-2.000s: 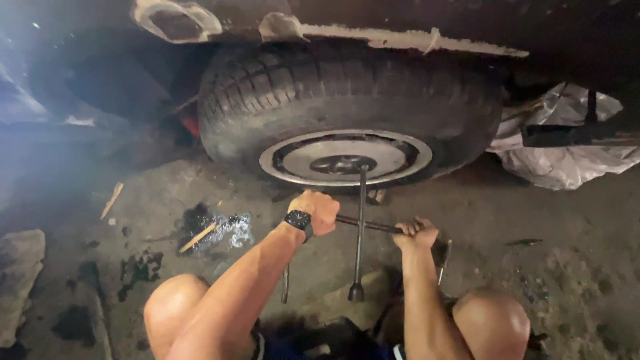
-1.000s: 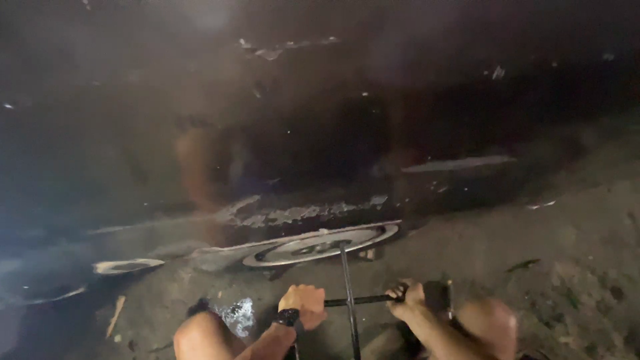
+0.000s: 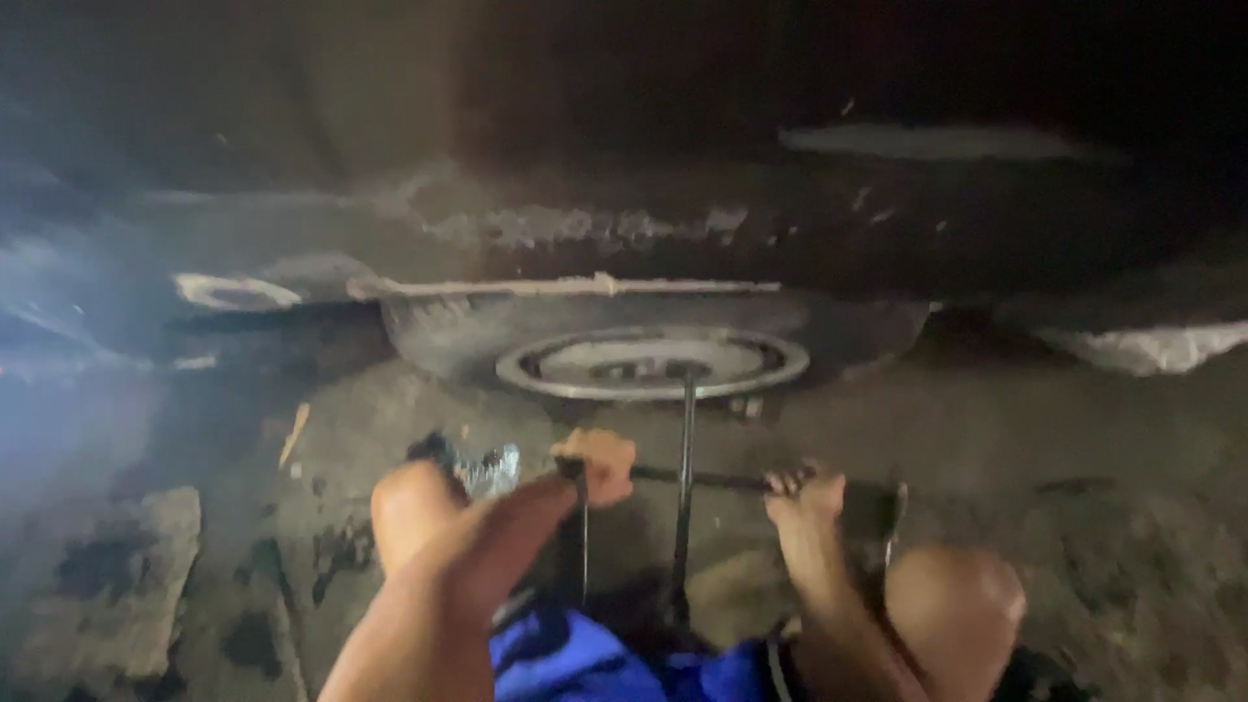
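A four-way lug wrench (image 3: 685, 487) reaches from the hub of a car wheel (image 3: 653, 363) towards my body. My left hand (image 3: 597, 466) is closed around the left end of its crossbar, and a dark watch sits on that wrist. Around the crossbar's right end my right hand (image 3: 807, 487) is closed. The wrench's far end meets the wheel right of the hub's centre; blur hides the exact fit. The tyre (image 3: 429, 336) shows only in its lower part, below the car body.
The dark car body (image 3: 604, 117) with scraped paint spans the top. Between my knees and the wheel lies dirty ground, with a shiny crumpled piece (image 3: 492, 470) and a wood sliver (image 3: 294, 434) at left. Pale sheeting (image 3: 1160, 346) lies at far right. A flat slab (image 3: 146, 575) is at lower left.
The view has swung up to the car body and partly back down. Both hands stay on the crossbar, and the wrench stays at the wheel.
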